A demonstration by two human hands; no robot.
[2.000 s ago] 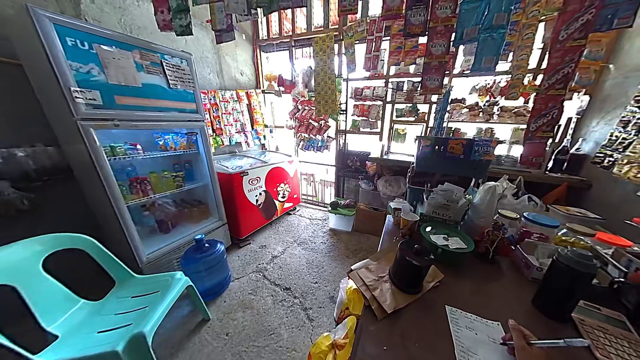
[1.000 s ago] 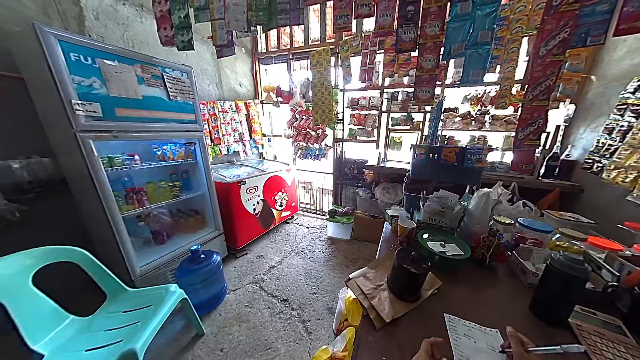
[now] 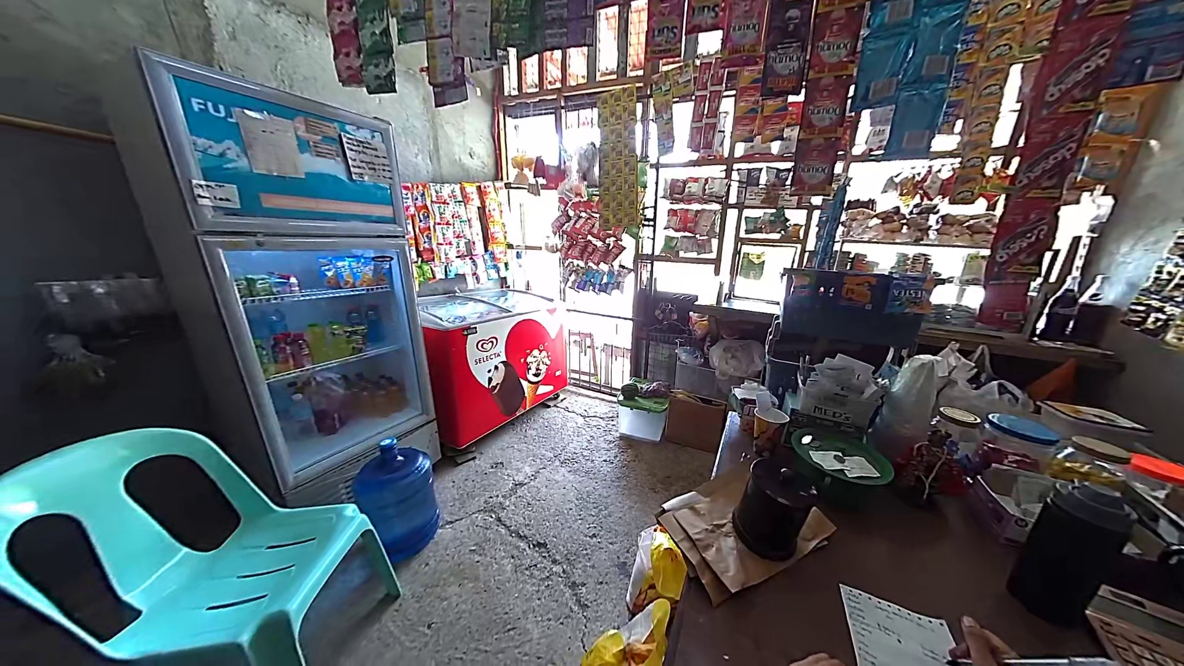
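A sheet of paper with handwriting (image 3: 893, 627) lies on the dark brown table (image 3: 768, 622) at the lower right. My right hand (image 3: 982, 642) rests at the paper's right edge, its fingers closed on a pen (image 3: 1064, 660) that points left; the frame's bottom edge cuts both off. Only the fingertips of my left hand (image 3: 818, 659) show, just left of the paper; whether they touch it is hidden. A calculator (image 3: 1133, 629) lies to the right of my right hand, and a black tumbler (image 3: 1071, 553) stands behind the pen.
A black lidded canister (image 3: 773, 509) stands on folded brown paper bags (image 3: 703, 536). Behind are a green plate (image 3: 842, 467), lidded jars (image 3: 1017, 442) and plastic bags. To the left are a blue water jug (image 3: 396, 501), a turquoise chair (image 3: 185, 546), a display refrigerator (image 3: 319, 361) and a red freezer (image 3: 495, 365).
My left hand came into view beside the paper one second ago; now only its fingertips show. My right hand stays by the paper with the pen.
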